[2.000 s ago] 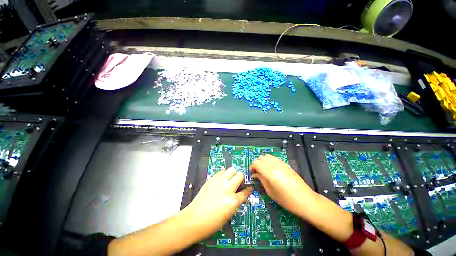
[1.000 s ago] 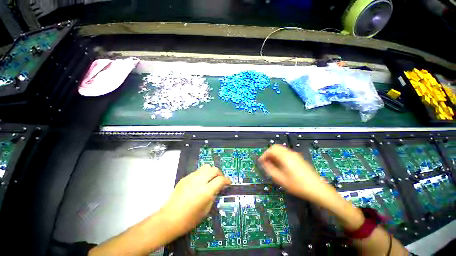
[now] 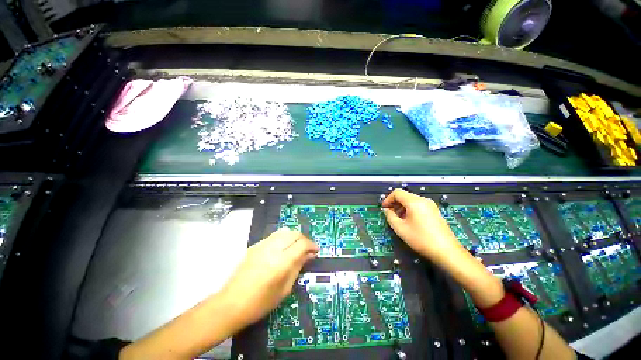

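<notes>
A black carrier frame [image 3: 415, 309] lies in front of me with green circuit boards [image 3: 372, 309] in an upper and a lower row. My left hand [image 3: 270, 271] is over the left part of the frame, fingertips at the upper left board's lower edge. Its fingers are bent together; whether they hold a small part cannot be told. My right hand [image 3: 415, 221] is at the upper right corner of the upper boards, thumb and index finger pinched near a knob on the frame. Whether anything is between them cannot be told. A red strap [image 3: 502, 306] is on the right wrist.
Behind lie a pale pile [image 3: 242, 128], a blue pile [image 3: 342, 123] and a clear bag with blue parts [image 3: 467, 123]. Yellow parts [image 3: 604, 126] fill a black bin at right. A metal plate [image 3: 176, 260] is at left. More loaded frames [image 3: 545, 232] stand at right. Stacked frames [image 3: 42, 70] are far left.
Both hands were close together at the middle of the boards. They have moved apart, the right hand to the upper right corner and the left hand a little left. The view has shifted slightly.
</notes>
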